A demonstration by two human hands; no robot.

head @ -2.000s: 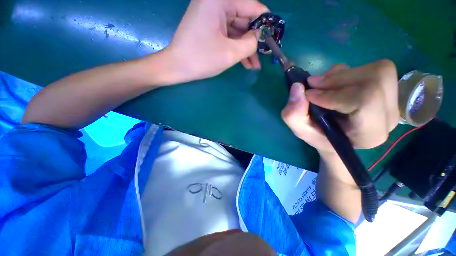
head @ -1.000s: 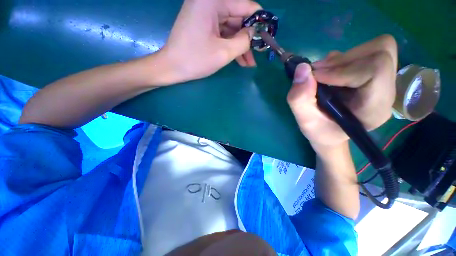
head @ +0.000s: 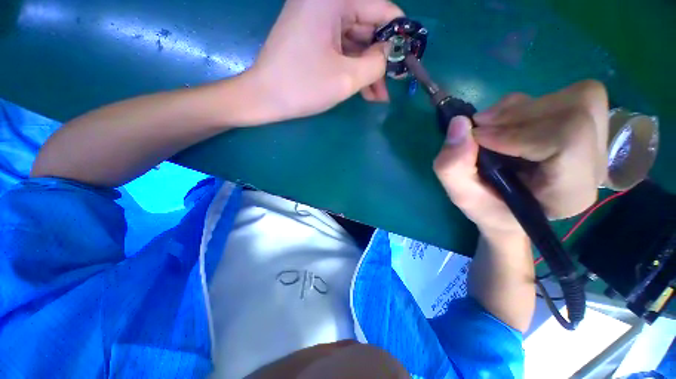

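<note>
My left hand (head: 326,63) pinches a small round assembly (head: 399,47) at its left rim, near the top of the picture. The assembly has a black ring and a silvery centre. My right hand (head: 530,152) grips the black handle of a soldering iron (head: 510,186). The iron's thin brownish barrel (head: 422,75) points up and left to the assembly's lower right part. Whether the tip touches it cannot be told. A small blue bit (head: 413,87) shows just below the assembly.
A roll with a pale rim (head: 634,150) stands right of my right hand. A black box (head: 630,240) lies below it, with a red wire (head: 585,216) running to its left. The green bench surface (head: 319,159) has its near edge by the white top. Printed white sheets (head: 437,277) are below.
Since one second ago, both hands have shifted slightly right, with the assembly and the iron. The right hand and iron handle are also slightly lower. Both grips are unchanged.
</note>
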